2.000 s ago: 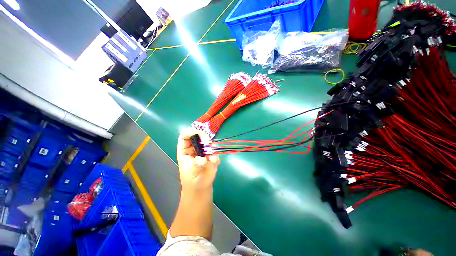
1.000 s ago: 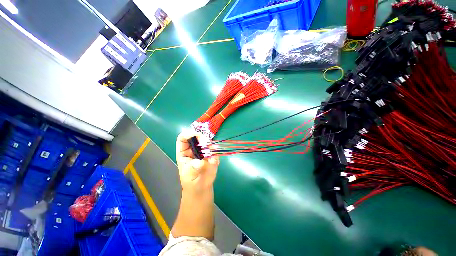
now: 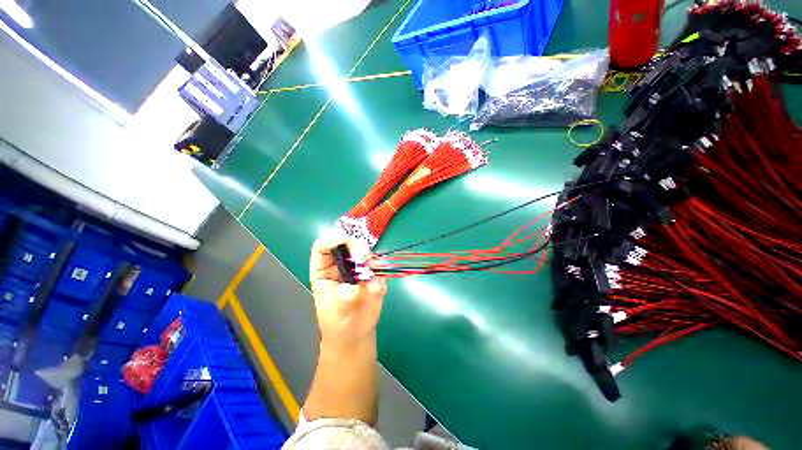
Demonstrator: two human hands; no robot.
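My left hand [image 3: 346, 286] is bare and holds a black connector housing [image 3: 344, 264] between thumb and fingers, above the near edge of the green bench. Red and black leads [image 3: 457, 261] run from the housing to the right, to the large pile of part-built harnesses [image 3: 695, 255]. Black housings lie along the left edge of that pile. At the bottom right edge a small, blurred, cut-off part of a hand [image 3: 740, 446] shows beside something dark; its fingers and any grip are hidden.
Two tied red wire bundles [image 3: 410, 182] lie just beyond my left hand. A clear plastic bag [image 3: 541, 92], a blue bin [image 3: 475, 35], a red container [image 3: 635, 33] and a yellow band [image 3: 586, 133] are farther back. Blue bins [image 3: 207, 387] stand on the floor at left.
My left hand stays nearly in place, with the housing tilted very slightly differently. The leads between it and the pile have shifted a little.
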